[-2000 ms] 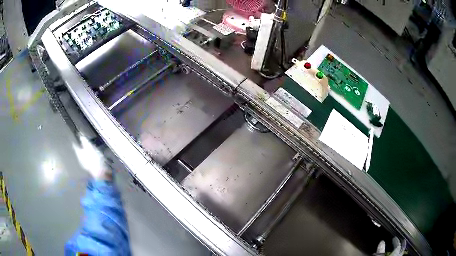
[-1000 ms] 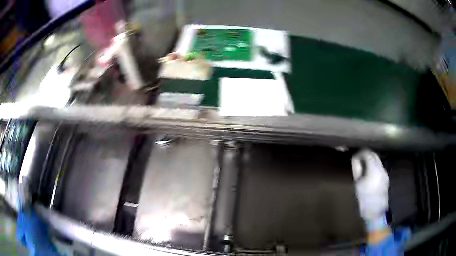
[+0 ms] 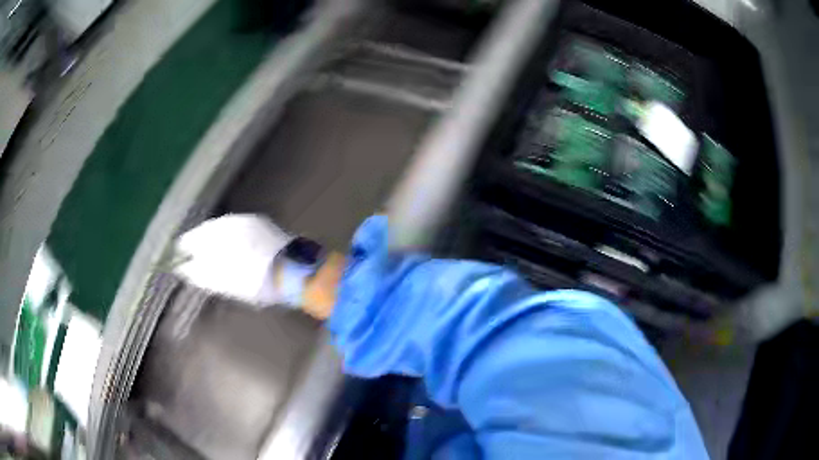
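Observation:
My right hand, in a white glove with a dark band or watch at the wrist, reaches across the conveyor to its far rail. It is blurred; its fingers and anything in them cannot be made out. My left hand is not in view. Green circuit boards lie in a black carrier at the upper right, beyond the near rail. A bright white patch shows over the boards; I cannot tell what it is.
Grey metal plates lie between the rails. The green-matted shelf runs along the far side. White sheets and part of a green sample board show at the lower left. A dark shape stands at the lower right.
The view has swung right, bringing the black carrier with boards into sight. My left hand has left the picture. My right hand now shows at the left, at the far rail.

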